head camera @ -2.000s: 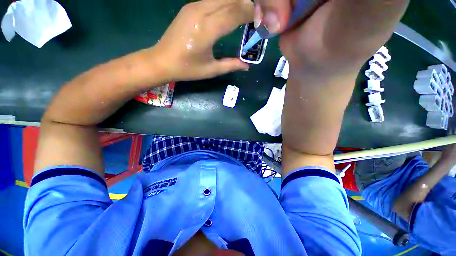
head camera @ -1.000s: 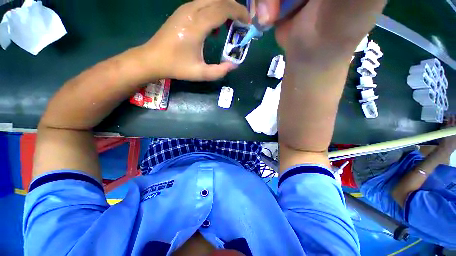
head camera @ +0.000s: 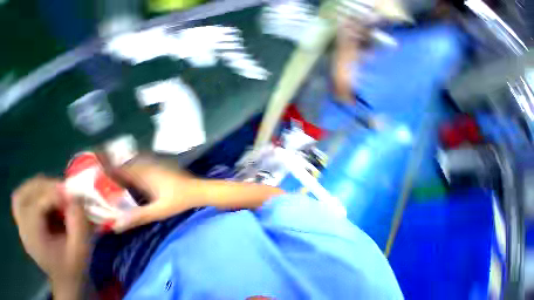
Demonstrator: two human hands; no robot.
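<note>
The view is strongly blurred. A red and white packet (head camera: 96, 187) is between my hands at the bench's near edge, lower left. My left hand (head camera: 47, 225) is at its left side, with the fingers curled against it. My right hand (head camera: 155, 190) grips its right side. The contact points are smeared. A white tissue (head camera: 181, 120) lies on the dark green bench (head camera: 126, 82), beyond my right hand. A small white part (head camera: 122, 149) lies just behind the packet. No glue tip shows in either hand.
A blurred pale housing or fitting (head camera: 91, 111) lies left of the tissue. A row of white parts (head camera: 187, 44) and another white group (head camera: 293, 20) are farther back. A pale curved rail (head camera: 293, 82) runs along the bench edge. Another person in blue (head camera: 392, 64) is beyond it.
The view has swung right. My left hand has left the housing and my right hand no longer shows the blue tip. Both hands are now at the red and white packet.
</note>
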